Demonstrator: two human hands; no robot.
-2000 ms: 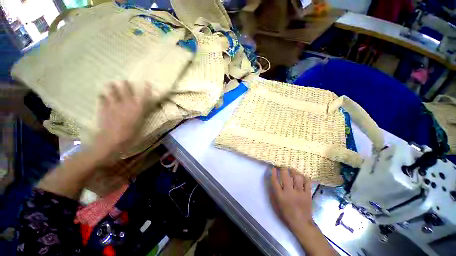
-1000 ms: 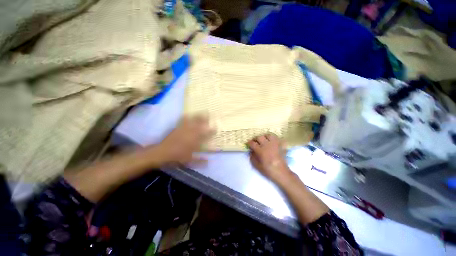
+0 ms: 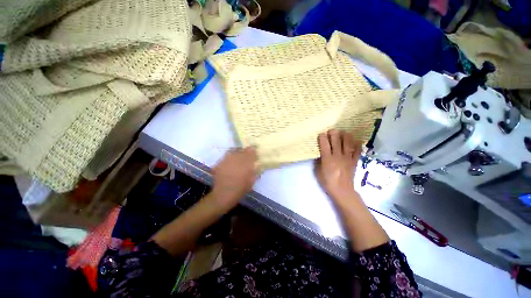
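A cream woven bag body (image 3: 285, 93) lies flat on the white table, left of the sewing machine (image 3: 431, 128). Its handles (image 3: 367, 57) point right, one reaching the machine head. A sliver of teal lining (image 3: 372, 83) shows at its mouth edge. My left hand (image 3: 236, 174) is at the bag's near left corner, slightly blurred; whether its fingers grip the edge cannot be told. My right hand (image 3: 337, 160) lies with fingers spread on the bag's near edge, close to the needle area, pressing on it without gripping.
Stacked cream bags (image 3: 99, 87) heap at the left, by a blue sheet (image 3: 204, 87). Red-handled thread snips (image 3: 428, 230) lie right of the needle plate (image 3: 375, 180). A large blue thing (image 3: 372, 29) stands behind the table. The table's front edge (image 3: 279, 218) carries a scale.
My left hand has moved from the bag heap at left onto the bag's near corner. My right hand has shifted along its near edge toward the machine. The bag has turned slightly.
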